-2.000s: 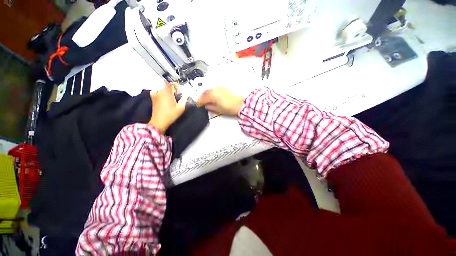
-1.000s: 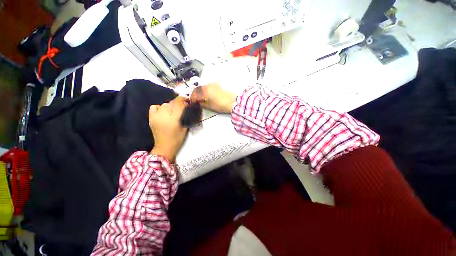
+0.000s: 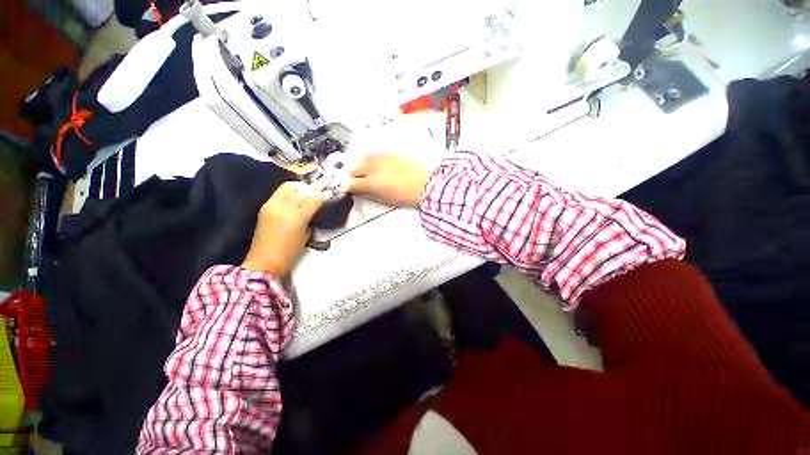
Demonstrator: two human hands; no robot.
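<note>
A black garment (image 3: 160, 240) is heaped over the left of the white machine bed (image 3: 382, 284) and hangs off it. A small folded black part (image 3: 335, 213) of it lies just in front of the presser foot and needle area (image 3: 327, 169) of the white sewing machine (image 3: 258, 80). My left hand (image 3: 282, 227) holds the cloth, its fingertips close to the presser foot. My right hand (image 3: 387, 179) lies just right of the presser foot, fingertips at the edge of the black part. The needle and the exact grip of the right fingertips are hidden or blurred.
Dark snips (image 3: 453, 120) lie beside a red item (image 3: 426, 99) behind my right hand. A black bundle with an orange-red tie (image 3: 73, 129) and white-striped cloth (image 3: 111, 178) are at upper left. A red basket (image 3: 31, 342) stands at far left. Black cloth (image 3: 737, 204) is at right.
The black part between my hands first shrank as it was gathered up; it now lies flatter at the presser foot. My left hand has moved slightly left and up since one second ago.
</note>
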